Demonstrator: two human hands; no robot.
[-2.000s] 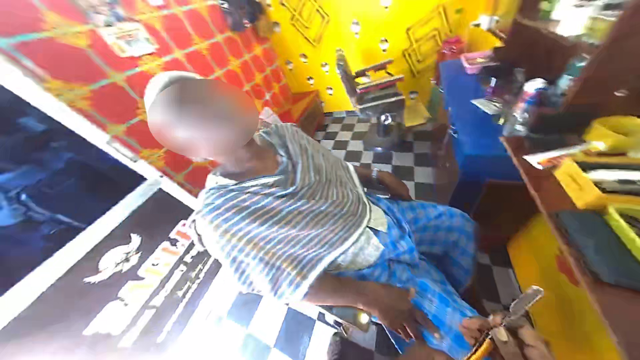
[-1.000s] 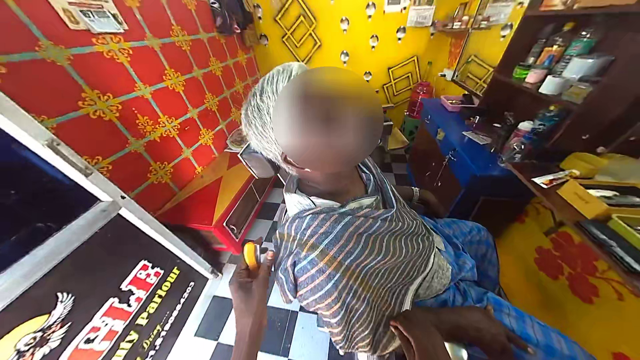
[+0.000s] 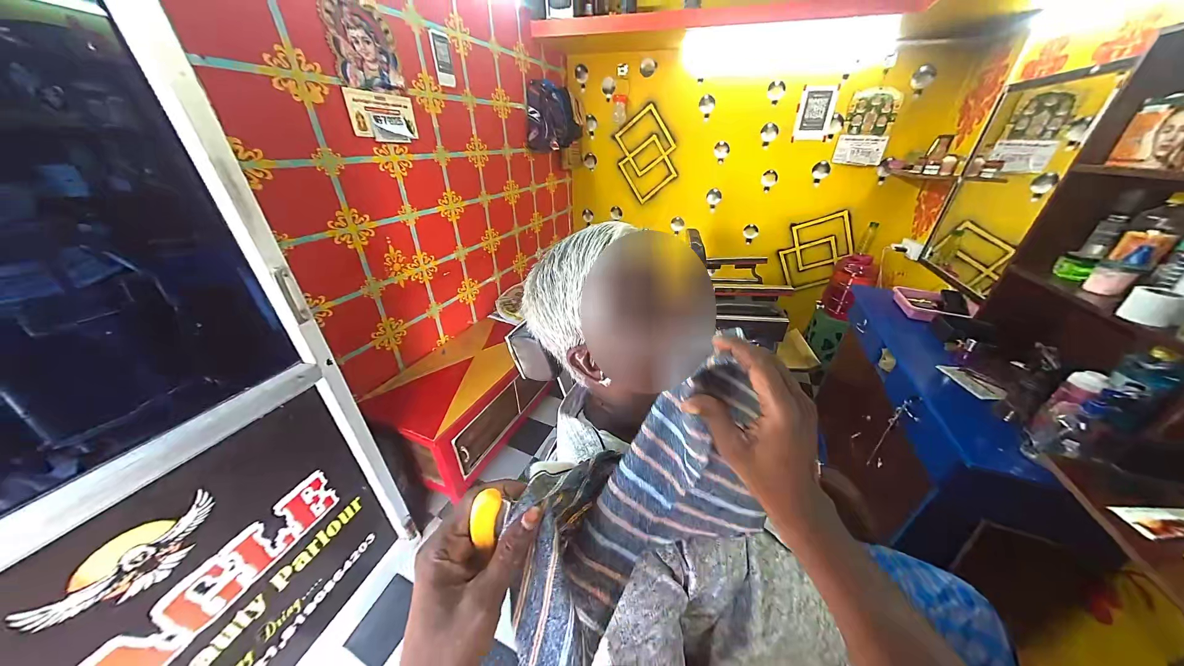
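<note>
A person with grey hair (image 3: 569,287) sits in a chair in front of me, wearing a greyish shirt (image 3: 731,592). My left hand (image 3: 476,555) is closed around a yellow-handled tool (image 3: 486,518), whose rest is hidden, and also pinches an edge of a striped cloth (image 3: 666,472). My right hand (image 3: 763,425) grips the cloth's other part between thumb and fingers, lifting it near the person's chin. The cloth hangs bunched between both hands across the person's chest.
At the left is a glass door with a metal frame (image 3: 319,370). A red and yellow bench (image 3: 444,407) runs along the red wall. To the right stand a blue cabinet (image 3: 953,398) and a counter with bottles. The chair's headrest (image 3: 532,356) is behind the head.
The striped cloth, spread over the person's shoulders before, is now gathered and raised in front of the chest. My right hand has come up from near the lap. My left hand has come to the cloth.
</note>
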